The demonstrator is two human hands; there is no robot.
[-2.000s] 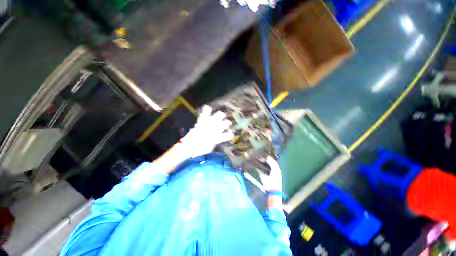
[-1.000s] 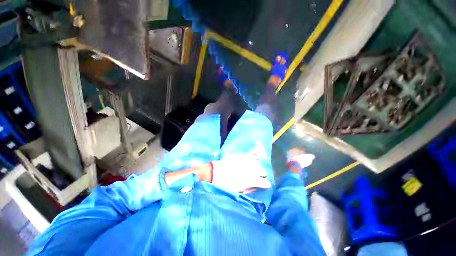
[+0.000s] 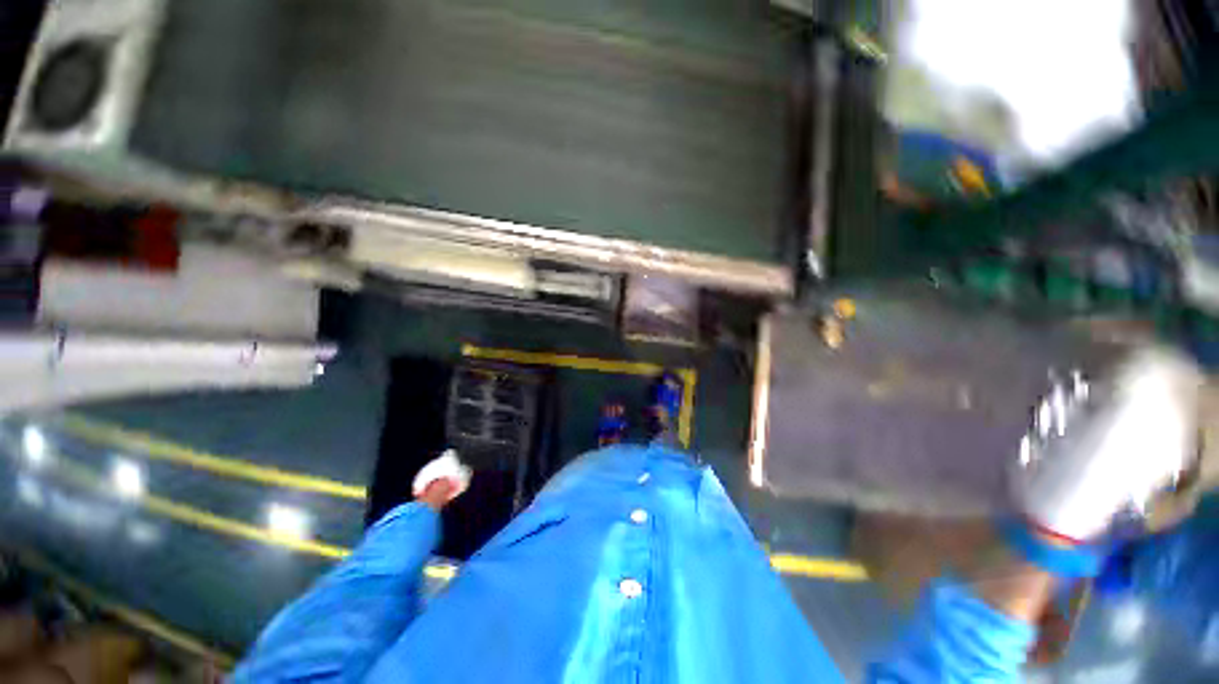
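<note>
The wide dark grey-green conveyor belt [image 3: 481,134] spans the upper part of the view, with its pale rail [image 3: 535,241] on the side nearest me. No tray is visible on its visible part. My left hand [image 3: 441,474], in a white glove, is small and blurred at lower left, below the rail; its fingers are not clear. My right hand [image 3: 1123,448], in a white glove with a red cuff and blue band, is large and blurred at the right end of the side bench [image 3: 896,401]. Silvery bits [image 3: 1056,414] show at its edge. I cannot tell if it holds anything.
A black crate [image 3: 492,408] stands on the floor below the rail. A white-covered box [image 3: 1029,67] is at upper right, by a green frame post [image 3: 1136,147]. A round fan [image 3: 74,83] is at upper left. My blue-covered feet [image 3: 664,398] are on the green floor.
The view has turned from the green-topped surface with the stacked trays to the conveyor. The tray between my hands two seconds ago is gone. My right hand now reaches out to the right.
</note>
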